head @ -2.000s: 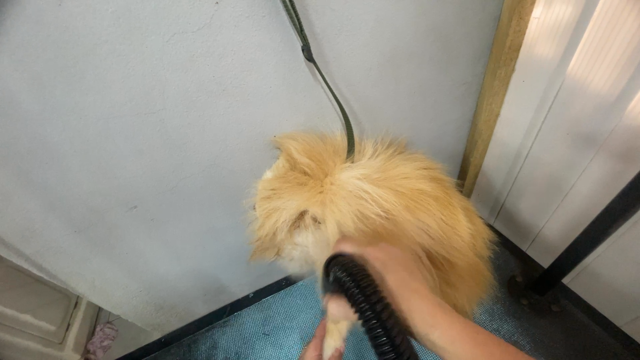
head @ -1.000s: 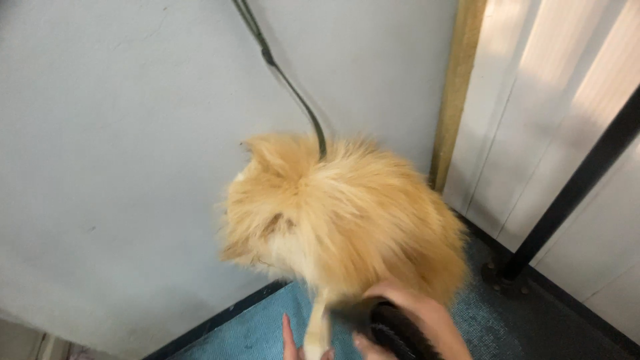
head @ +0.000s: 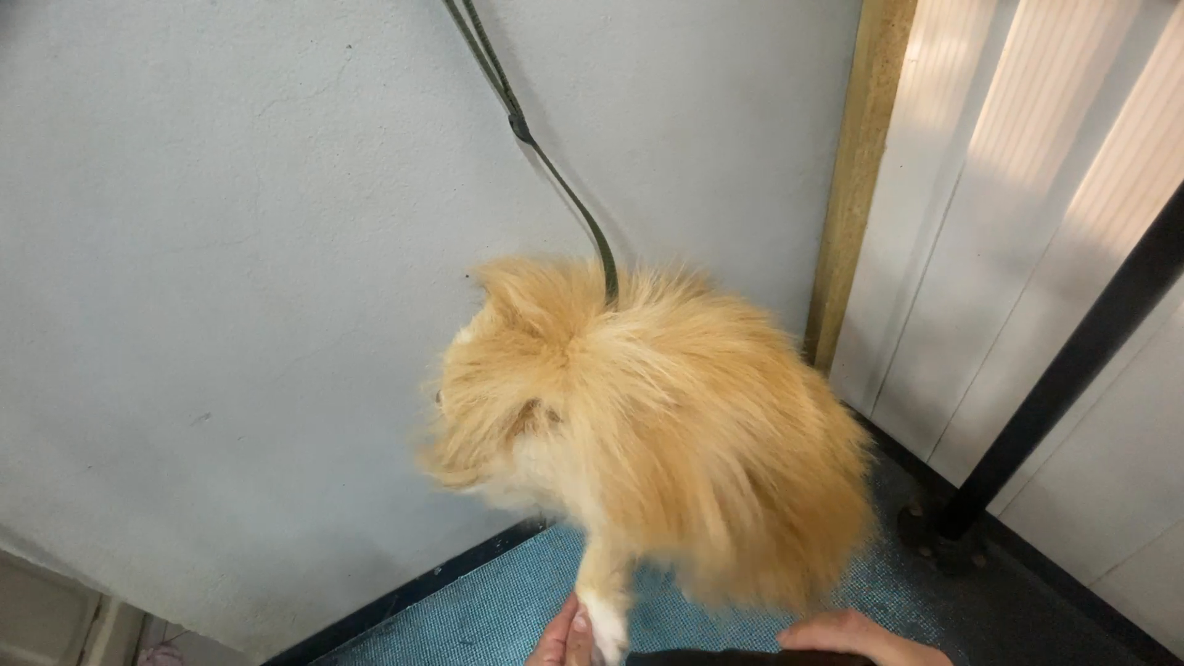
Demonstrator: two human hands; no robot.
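A fluffy orange and cream dog (head: 666,416) stands on a blue textured table mat (head: 481,592), its head toward the left. A dark green strap (head: 573,194) runs down from above to its neck. At the bottom edge, my left hand (head: 561,638) holds the dog's pale front paw (head: 606,624) between thumb and fingers. My right hand (head: 865,638), partly cut off by the frame, lies over a black hose or nozzle (head: 740,658) below the dog's body. Most of that black thing is out of view.
A grey wall (head: 231,277) rises behind the dog. On the right are a wooden post (head: 856,176), white panels (head: 971,305) and a slanted black metal pole (head: 1064,370) fixed at the table's corner. A dark edge (head: 407,597) borders the table.
My right hand and the black hose have moved down, away from the dog's side, to the bottom edge. My left hand stays at the front paw.
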